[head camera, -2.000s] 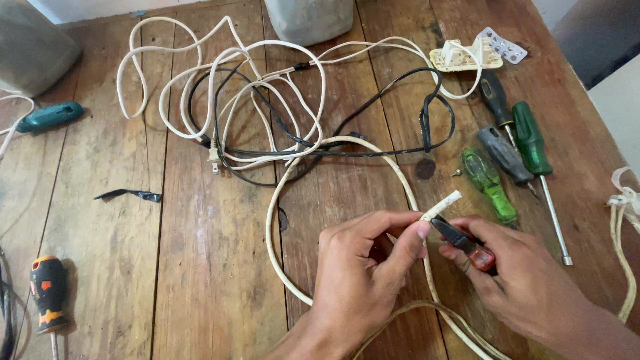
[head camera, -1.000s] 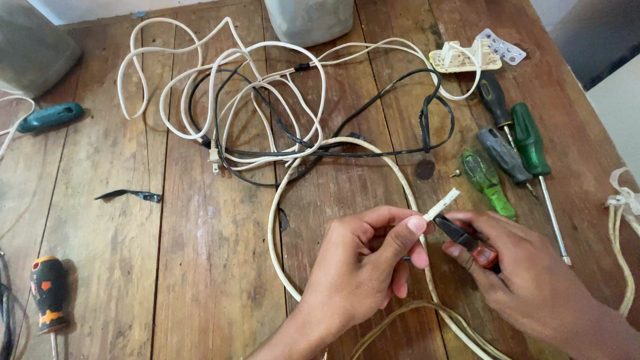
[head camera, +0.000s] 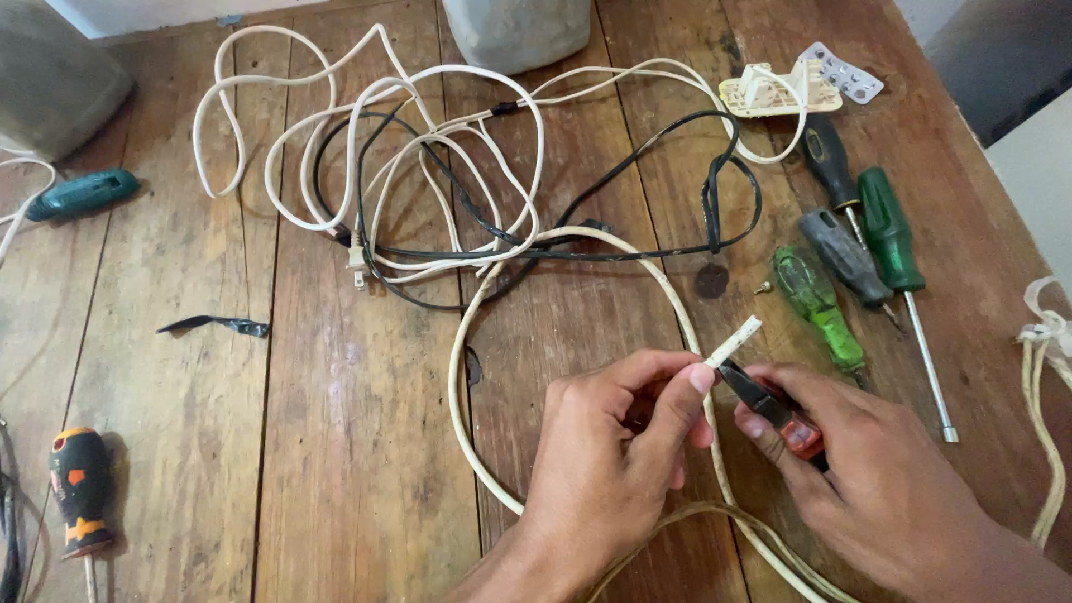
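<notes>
My left hand pinches the end of a white electrical cable between thumb and forefinger, and a short length sticks out past the fingertips. My right hand holds pliers with red and black handles. Their dark jaws touch or lie right beside the cable at my left fingertips; whether they bite into it cannot be told. A thicker cream cable loops on the wooden table around my left hand. Beyond it lie tangled white cords with a two-prong plug and a black cord.
Right of my hands lie a bright green screwdriver, a dark green nut driver, a grey-handled screwdriver and a small screw. A cream plastic part sits behind. An orange-black screwdriver and black tape lie left.
</notes>
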